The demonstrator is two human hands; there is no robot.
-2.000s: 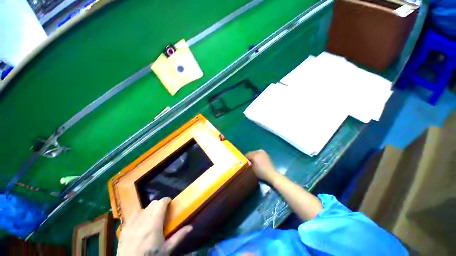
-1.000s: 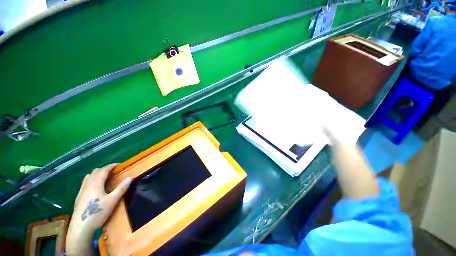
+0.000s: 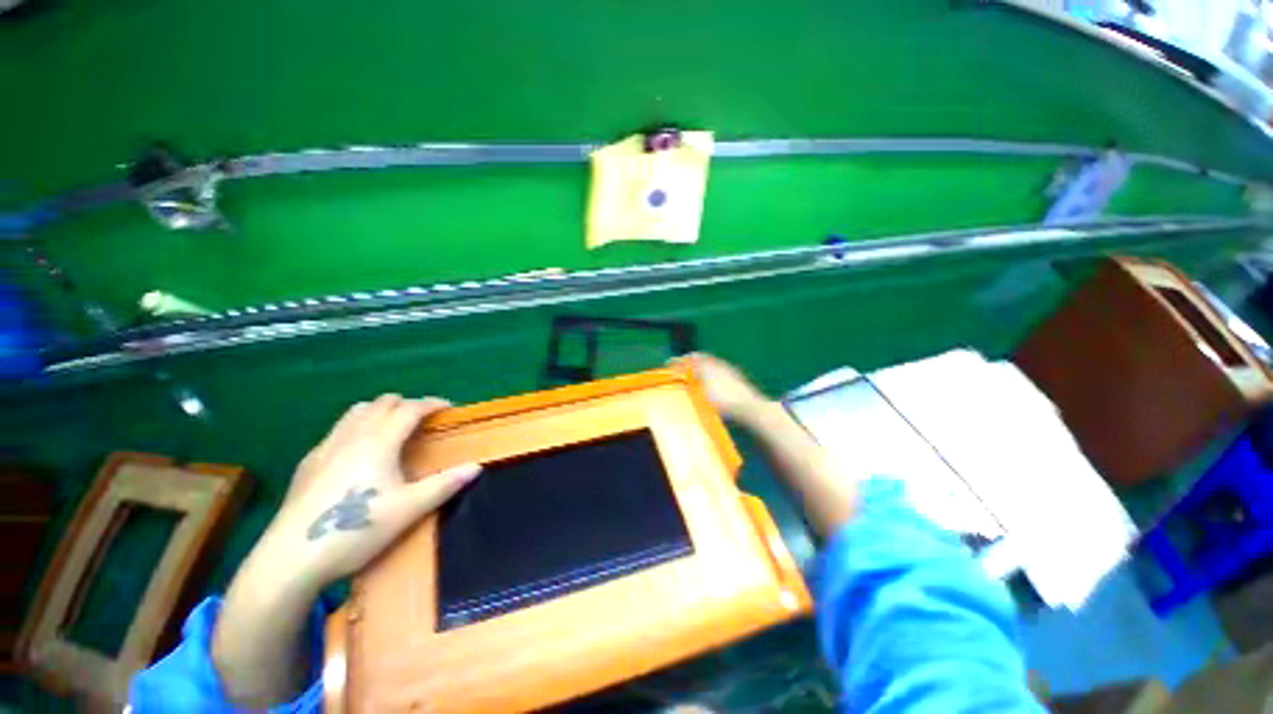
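A wooden cabinet with an orange rim stands in front of me, with a glossy black panel in its rectangular opening. My left hand holds the cabinet's left rim, its thumb at the panel's upper left corner. My right hand is at the far right corner of the rim, its fingers partly hidden. A white-bordered panel with a grey surface and dark edge lines lies right of the cabinet, beside white protective sheets.
A thin black open frame lies behind the cabinet. A loose wooden window frame lies left. Another wooden cabinet stands right, near a blue stool. A yellow pouch hangs on the rail of the green partition.
My right hand has moved from the white sheets back to the cabinet's far right corner. The upper white sheet no longer covers the white-bordered panel. The view has turned.
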